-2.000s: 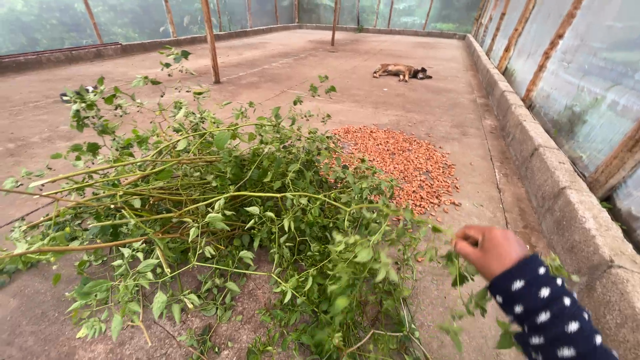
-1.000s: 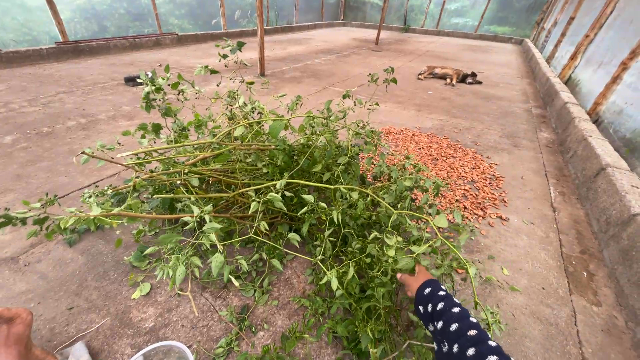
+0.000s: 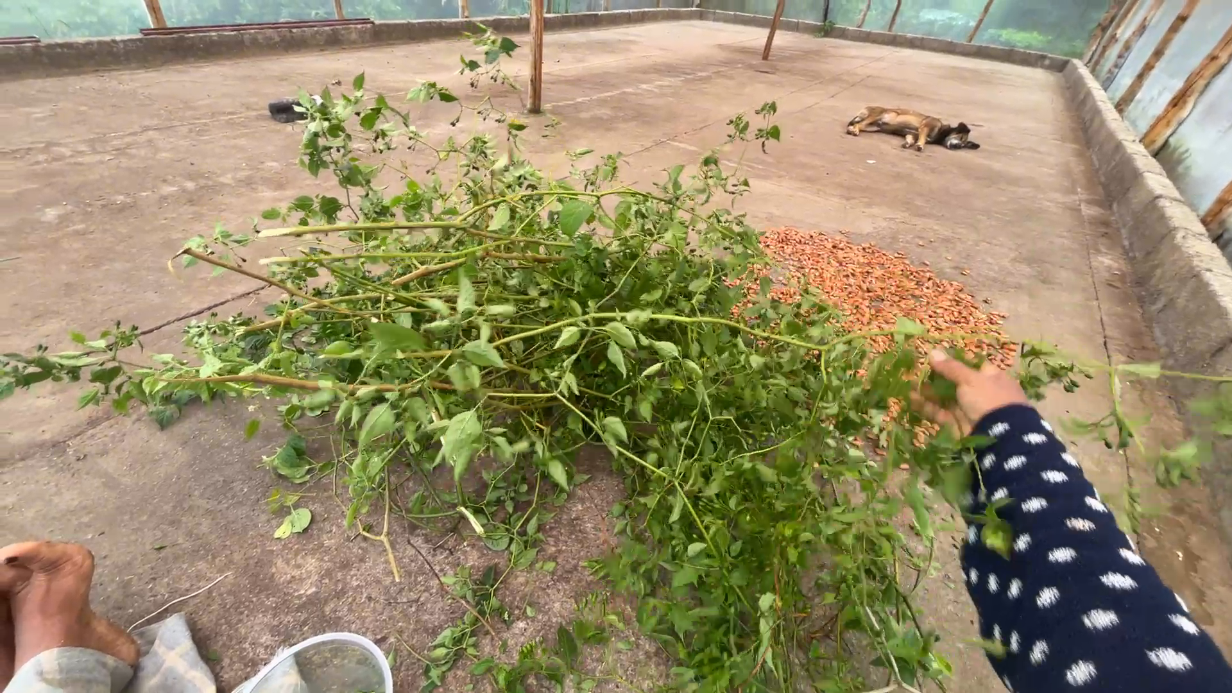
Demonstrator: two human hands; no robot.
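My right hand (image 3: 962, 390), in a sleeve with white spots, is over the right side of a large heap of cut leafy green branches (image 3: 577, 366). Its thumb is beside a long green stem that runs out past the right edge of the view. Leaves and blur hide the fingers, so whether they close on a stem cannot be told. Behind the heap, many small orange-brown pieces (image 3: 866, 289) lie spread on the concrete. A clear plastic tub (image 3: 381, 658) is partly in view at the bottom left. My left hand is out of view.
A bare foot (image 3: 60, 602) and checked cloth (image 3: 173, 656) are at the lower left. An animal, apparently a dog (image 3: 905, 125), lies on its side farther back. A low concrete kerb (image 3: 1145, 202) borders the right side; a wooden post (image 3: 536, 58) stands beyond the heap.
The long stem, which drooped beside my right hand a second ago, now stretches past the right edge. The hand has risen and moved right, over the heap's edge.
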